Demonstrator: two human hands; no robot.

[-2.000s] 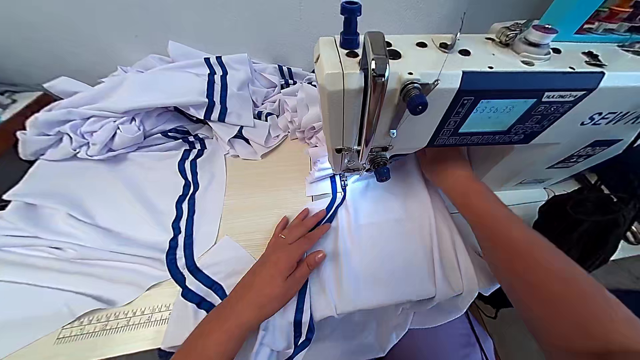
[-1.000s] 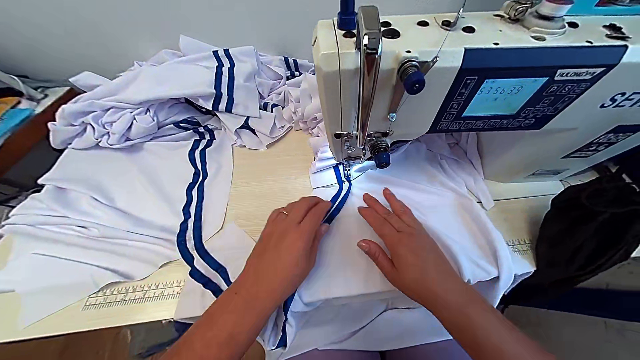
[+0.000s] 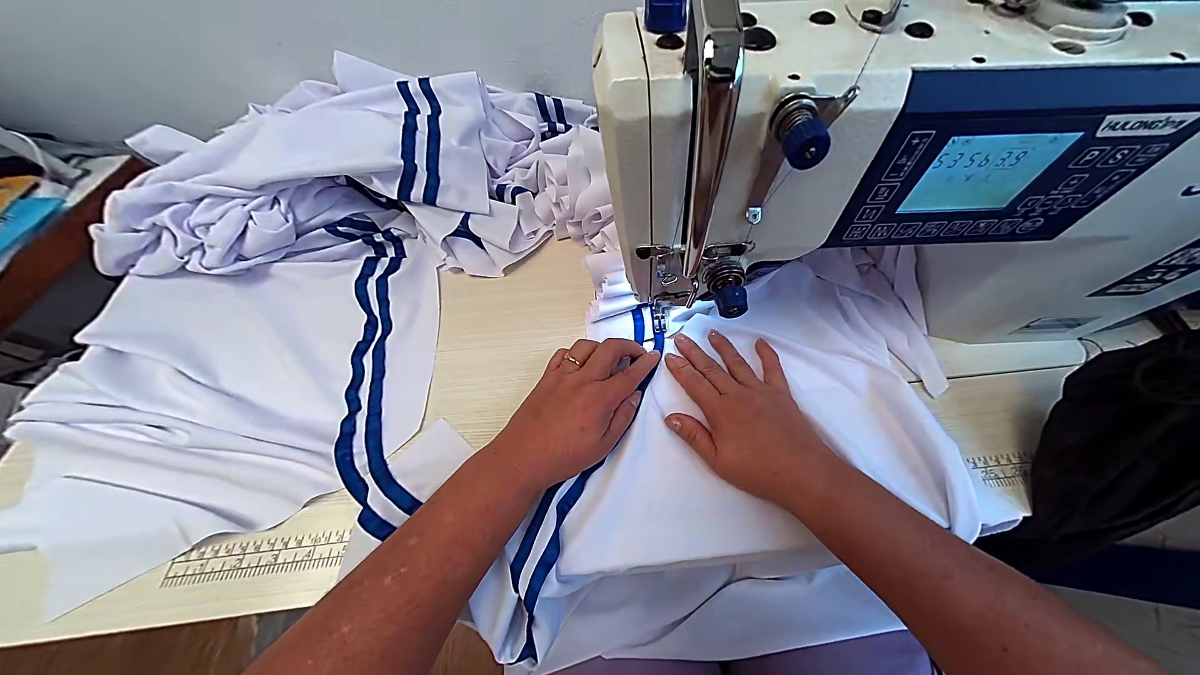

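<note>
White fabric (image 3: 694,506) with two blue stripes lies under the presser foot (image 3: 659,319) of a sewing machine (image 3: 787,56). My left hand (image 3: 581,403), a ring on one finger, pinches the blue trim (image 3: 572,497) just in front of the foot. Flat on the white cloth, right of the trim, rests my right hand (image 3: 741,403), its fingers spread and their tips near the foot. The needle's tip cannot be made out.
Striped white fabric (image 3: 225,375) lies piled on the left of the sewing table (image 3: 487,328). A ruler scale (image 3: 253,560) marks the front edge. At the right is a black cloth item (image 3: 1116,441). The machine's control panel (image 3: 984,178) is lit.
My right hand was behind the fabric under the machine's arm two seconds ago; it came forward onto the cloth. My left hand went from lying open over the stripes to pinching the trim.
</note>
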